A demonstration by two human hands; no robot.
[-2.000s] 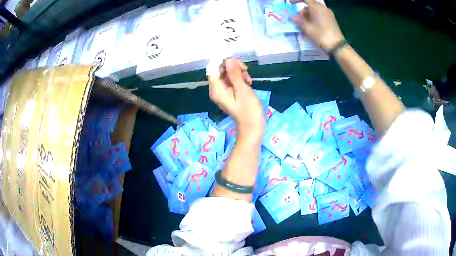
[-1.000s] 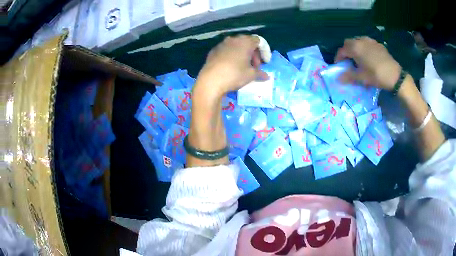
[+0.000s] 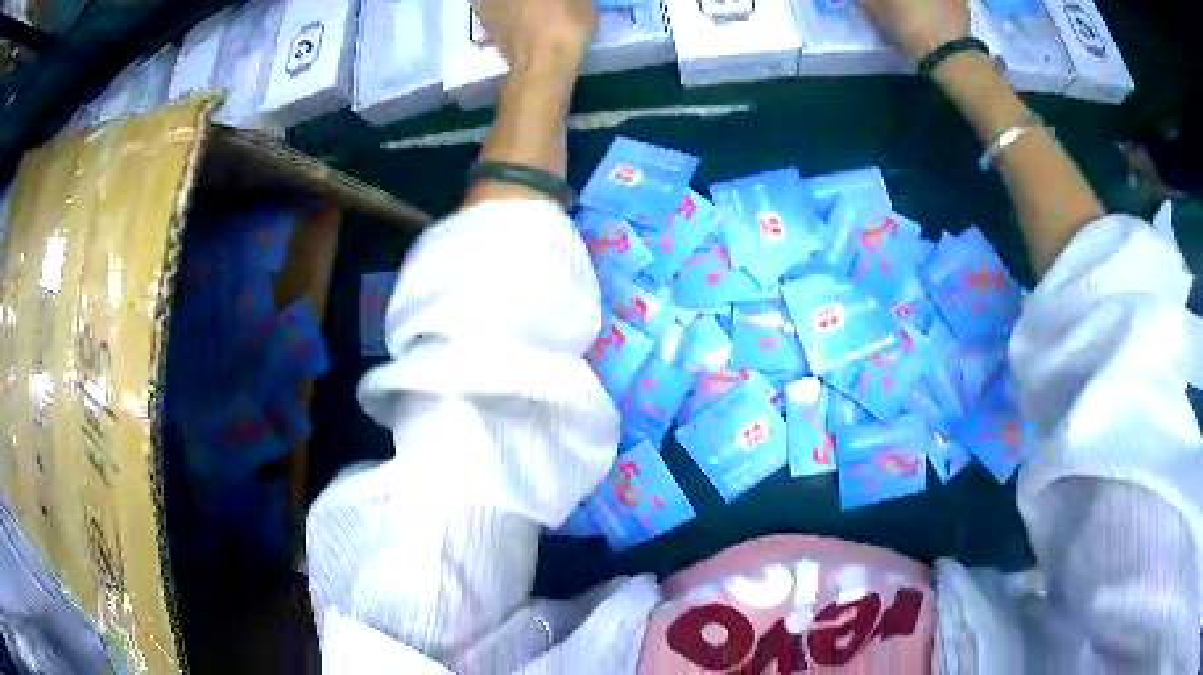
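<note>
My left hand (image 3: 538, 29) reaches over the white boxes at the top edge; its fingertips are not clearly visible, and a bit of blue shows just right of it. My right hand (image 3: 920, 21) is over the boxes further right, its fingers cut off by the top edge, with a bit of blue to its left. I cannot tell whether either hand holds anything. White boxes (image 3: 741, 53) stand in a row, some with a black watch-like icon. A loose pile of light-blue sachets (image 3: 772, 227) with red print lies between my forearms.
A brown carton (image 3: 92, 356) with clear tape and blue sachets inside lies open at left, its flap (image 3: 317, 176) projecting toward the pile. A worn whitish strip (image 3: 594, 124) runs between the pile and the boxes. White material shows at the right edge.
Both hands have moved from the sachet pile up to the boxes. The top of the pile is uncovered, and my left sleeve now covers its left side. More of the box row shows.
</note>
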